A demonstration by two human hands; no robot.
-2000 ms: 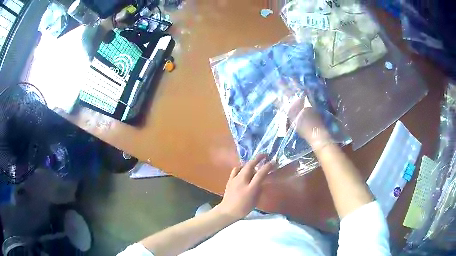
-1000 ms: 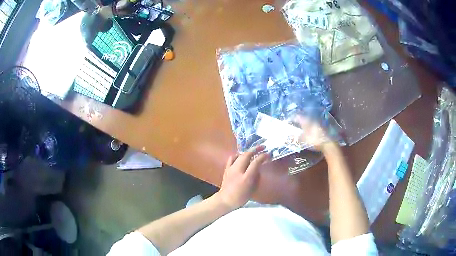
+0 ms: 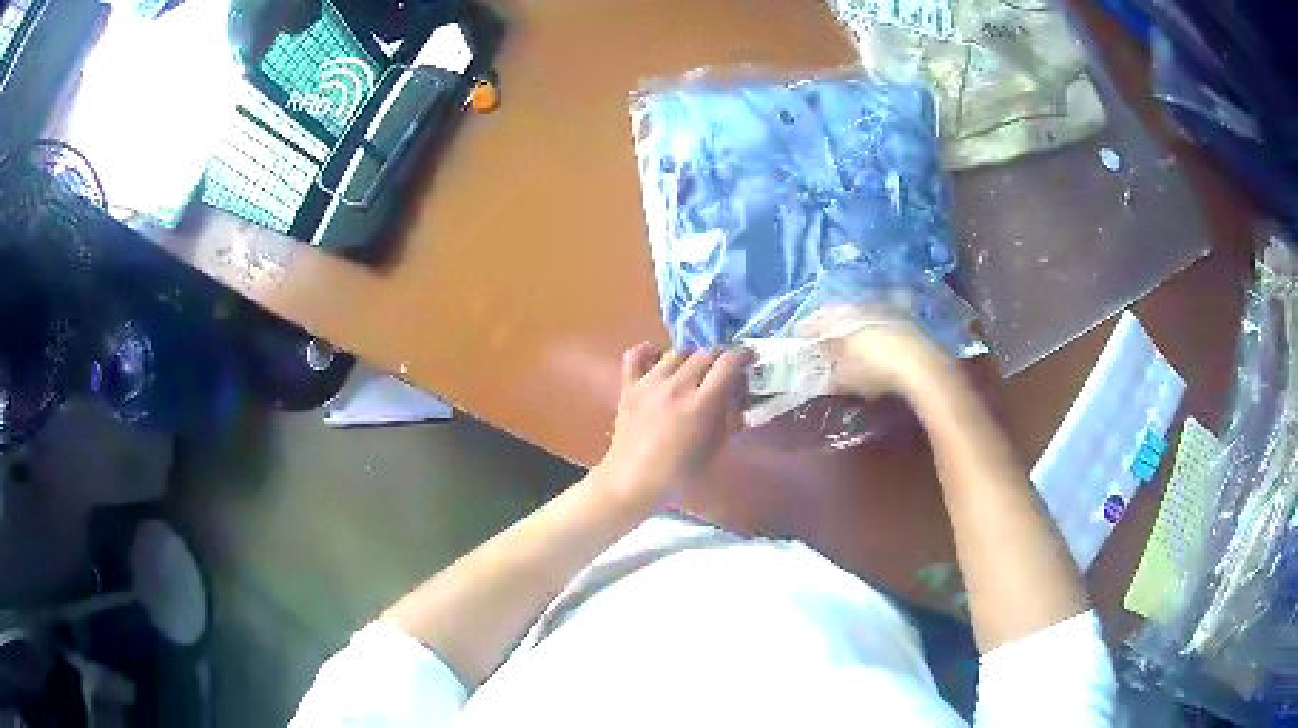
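Observation:
A folded blue garment (image 3: 797, 185) lies in a clear poly bag (image 3: 648, 142) on the orange-brown table, its open edge towards me. My left hand (image 3: 681, 413) is at the bag's near left corner, its fingers on the bag edge beside the white tag. My right hand (image 3: 866, 353) is at the bag's near edge, partly under clear film, at the right end of the white hang tag (image 3: 786, 373). The tag lies between both hands at the bag's opening. The right fingertips are blurred and partly hidden.
A flat bag with a cream garment (image 3: 996, 86) lies at the upper right. A white sticker sheet (image 3: 1113, 427) with a turquoise clip (image 3: 1149, 455), a yellow sheet (image 3: 1176, 519) and packed garments (image 3: 1238, 569) lie at the right. A black-edged item (image 3: 377, 157) and an orange bit (image 3: 484, 97) are at the left.
The right hand has come back from inside the bag to its near edge with the tag. The garment now lies flatter. The left hand stays at the near left corner.

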